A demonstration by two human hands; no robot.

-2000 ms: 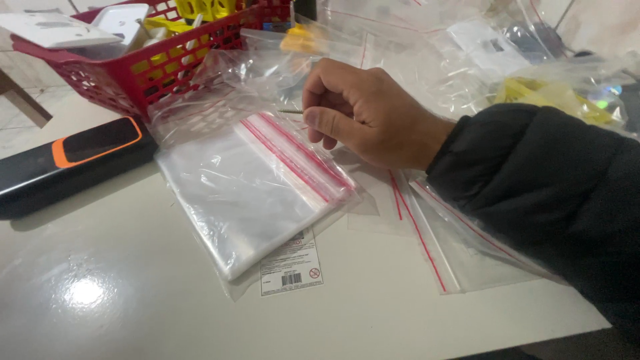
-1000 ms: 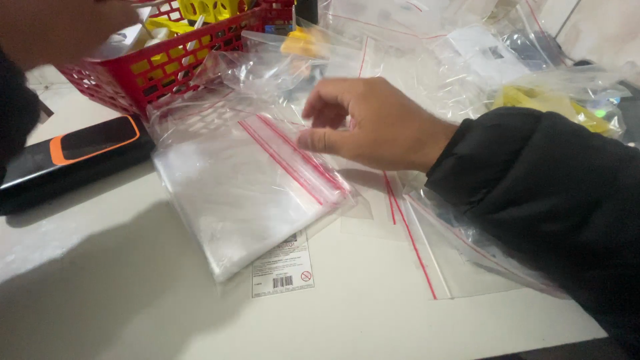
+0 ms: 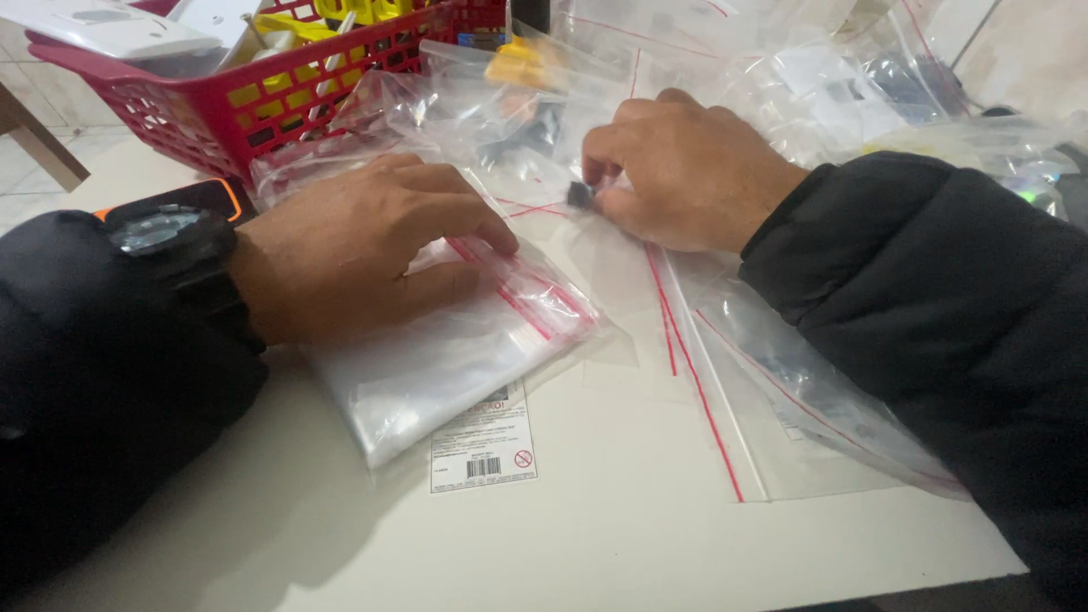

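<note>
My left hand (image 3: 382, 246) lies over a stack of clear zip bags (image 3: 442, 365) with red seal strips, its thumb and fingers at the strips; whether it pinches a bag is unclear. My right hand (image 3: 688, 170) is to the right, its fingers curled around a small dark piece (image 3: 580, 195) that shows at the fingertips. A printed paper label (image 3: 483, 450) with a barcode lies partly under the stack. Larger clear zip bags (image 3: 790, 459) are spread below my right hand and sleeve.
At the back left stands a red plastic basket (image 3: 195, 110) holding yellow and white parts. Beside my left wrist is a black case with orange trim (image 3: 228, 194). More clear bags (image 3: 765, 76) and a yellow object (image 3: 518, 64) lie at the back. The white table's (image 3: 595, 552) front edge shows at lower right.
My left hand has come in from the upper left and down onto the bag stack. At my right fingertips a small dark piece now shows.
</note>
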